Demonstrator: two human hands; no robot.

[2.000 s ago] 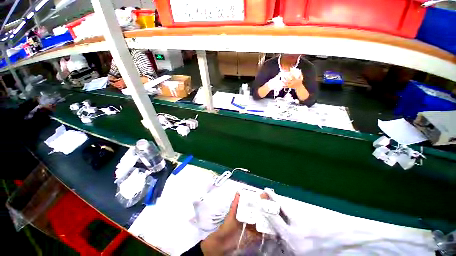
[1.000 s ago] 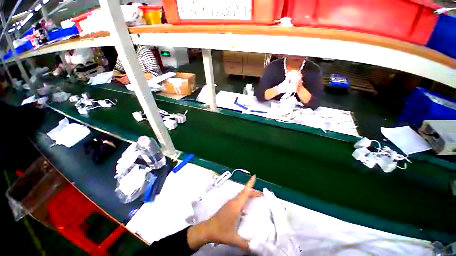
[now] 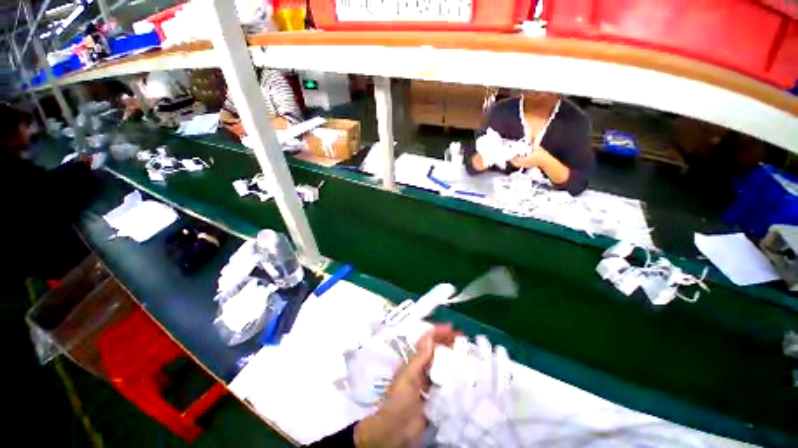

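Observation:
My left hand (image 3: 402,407) is bare and reaches in from the bottom edge, its fingers against white items. What it grips is hidden. A blurred white shape (image 3: 472,389) touches it on the right. It may be my gloved right hand or bagged items; I cannot tell. A pile of white adapters and bags (image 3: 367,367) lies left of my left hand on the white sheet (image 3: 302,372). A white stick-like piece (image 3: 430,302) points up to the right above the pile. A blurred translucent piece (image 3: 492,284) shows beyond its tip, over the belt edge.
A green conveyor belt (image 3: 376,232) with adapter clusters (image 3: 649,276) runs behind the sheet. A white post (image 3: 271,157) stands at the sheet's back left corner, beside a bagged bundle (image 3: 254,289) and a blue pen-like item (image 3: 333,280). A person (image 3: 573,144) sits opposite, below the shelf.
My left hand was spread over the white items and is now more closed and lower. The stick-like and translucent pieces have appeared. The right-hand belt cluster has shifted left, and the view has turned slightly.

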